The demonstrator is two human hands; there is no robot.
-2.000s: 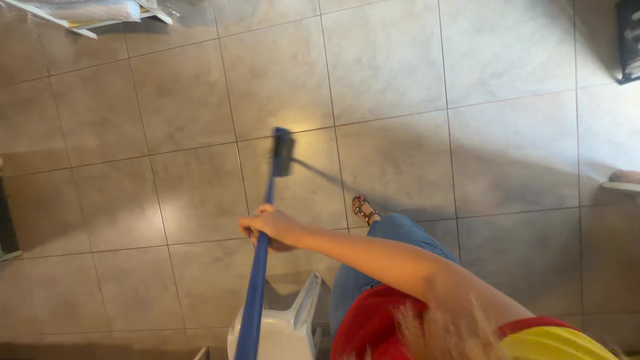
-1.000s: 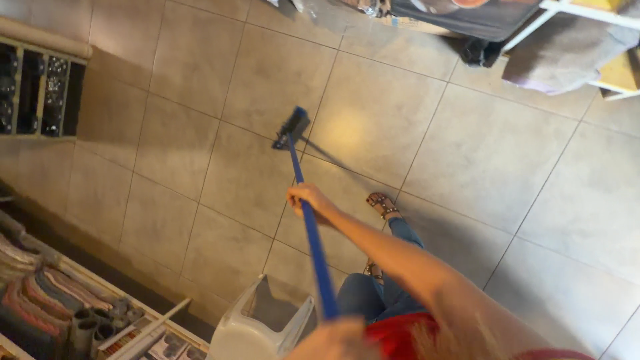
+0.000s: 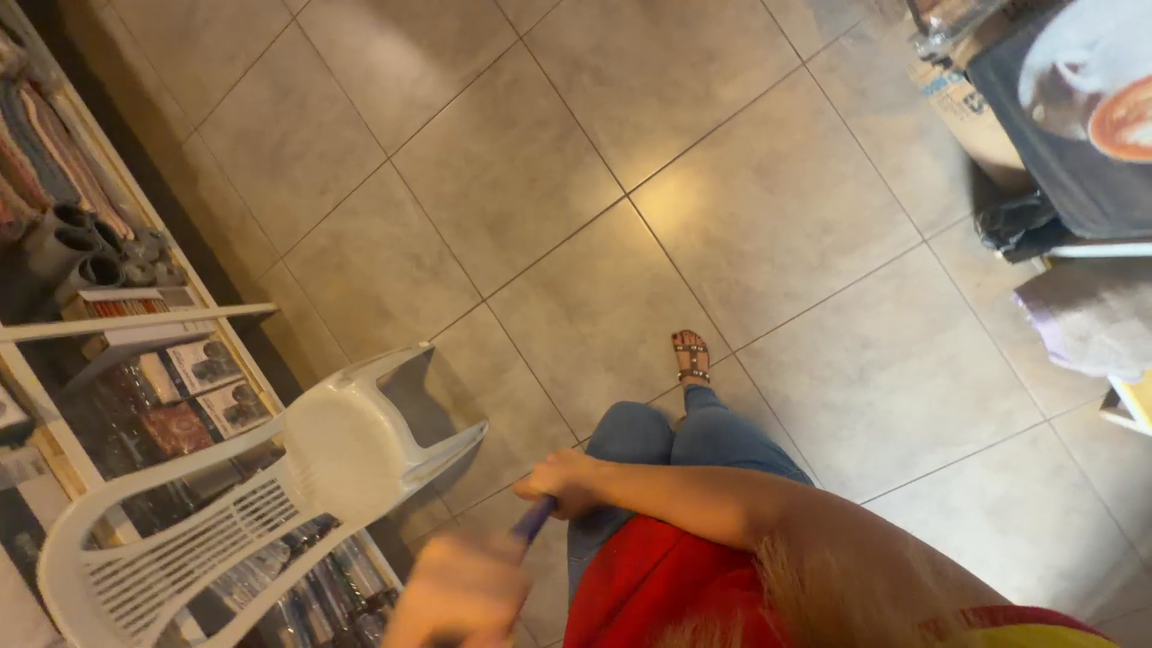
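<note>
A blue handle [image 3: 535,519] shows between my two hands near the bottom of the view. My right hand [image 3: 562,483] is closed around it in front of my knees. Lower down and to the left, my left hand [image 3: 468,580] grips the same handle; it is blurred. The brush head is not visible in this frame. A white plastic armchair [image 3: 346,441] stands left of my hands on the tiled floor [image 3: 576,180]. My sandaled foot [image 3: 690,355] is on the tiles ahead of my knees.
Shelves [image 3: 171,234] with folded textiles and packaged goods run along the left, close behind the chair. At the right are a cardboard box [image 3: 976,126], a dark printed bag [image 3: 1080,117], a black plastic bag [image 3: 1017,220] and a grey cloth [image 3: 1093,310]. Bare tiles extend ahead of my foot.
The brush head, on the floor ahead in both earlier frames, is out of view. My right hand has come back close to my knees, still on the handle. The view has shifted strongly.
</note>
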